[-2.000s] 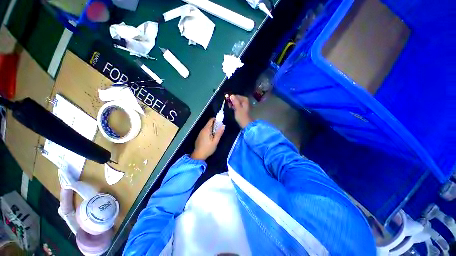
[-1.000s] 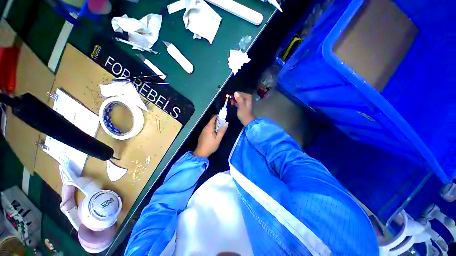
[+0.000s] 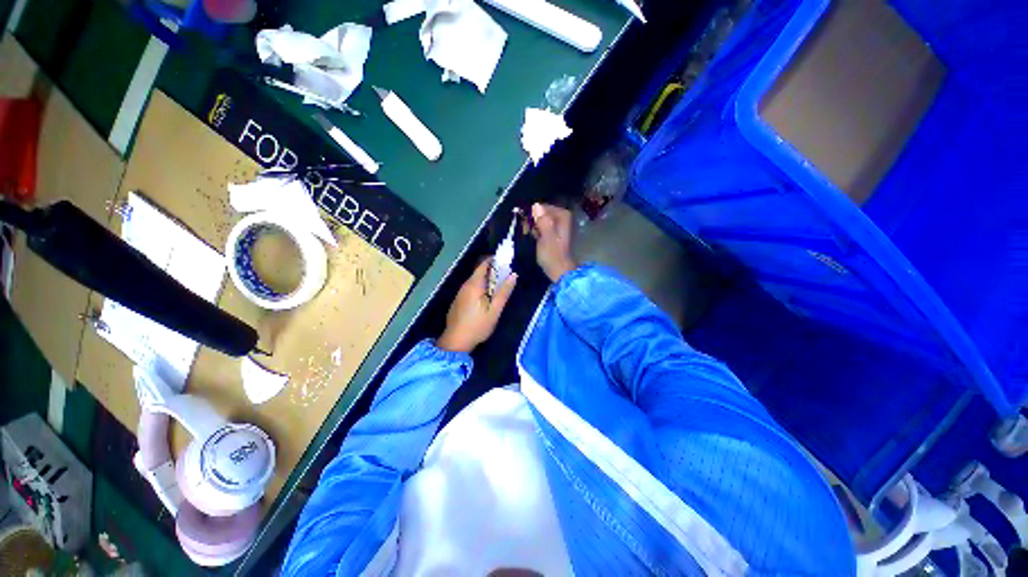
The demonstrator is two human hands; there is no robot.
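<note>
My left hand [image 3: 478,307] is closed around a small white glue bottle [image 3: 503,266], its thin nozzle pointing up, beside the bench edge. My right hand [image 3: 552,241] pinches a small dark reddish thing [image 3: 528,221] at the nozzle tip; it is too small to tell exactly what it is. White-and-pink headphones [image 3: 227,465] lie on the cardboard's near corner at the lower left. A loose white cat-ear piece [image 3: 263,381] lies just above them on the cardboard.
A masking tape roll [image 3: 276,260] and a clipped paper sheet [image 3: 162,291] lie on cardboard [image 3: 359,295]. A black arm [image 3: 140,281] crosses above. Crumpled tissues [image 3: 463,43] and white tubes [image 3: 408,124] lie on the green mat. A large blue bin [image 3: 778,214] stands at the right.
Both hands stay together at the nozzle with only small shifts. The bench items have moved slightly in view as the camera turned.
</note>
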